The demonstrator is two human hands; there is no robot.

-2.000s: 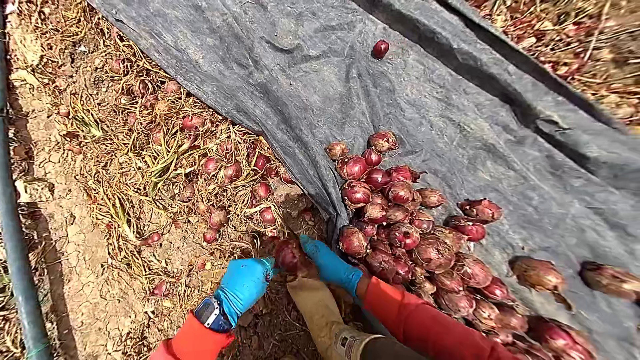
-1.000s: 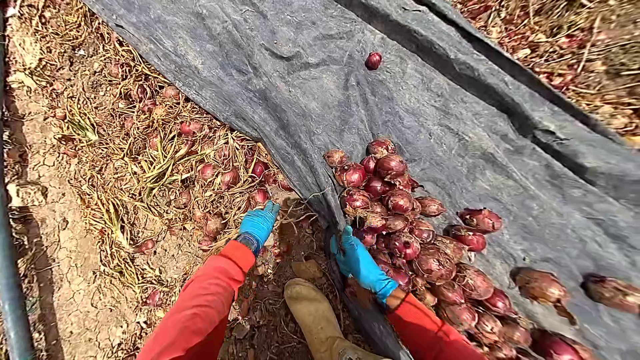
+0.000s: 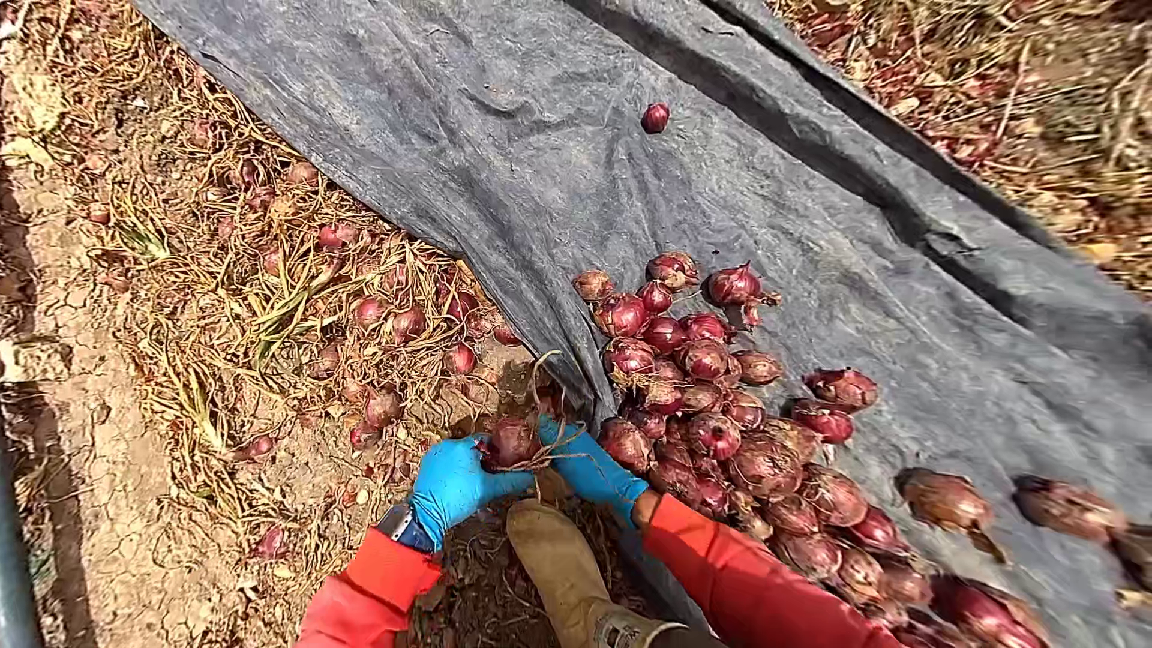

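Observation:
My left hand [image 3: 457, 484], in a blue glove with a watch at the wrist, is closed around a red onion [image 3: 513, 442] with dry stalks trailing from it. Close by on the right, my right hand [image 3: 589, 463], also gloved in blue, has its fingers at the onion's stalks; whether it grips a tool is hidden. Beside it a heap of red onions [image 3: 705, 358] lies on a grey fabric sheet [image 3: 558, 153]. More red onions [image 3: 409, 324] lie among dry stalks on the soil at the left.
A beige boot [image 3: 556, 558] stands just below my hands. One small red onion [image 3: 655, 118] sits apart on the upper sheet. Several larger ones lie at the right. A grey pipe [image 3: 16, 549] runs along the left edge, beside cracked soil [image 3: 112, 522].
My hands were apart one second ago, the left reaching to the onions on the soil. Now they are together, and the left holds an onion. Another onion lies at the heap's upper right.

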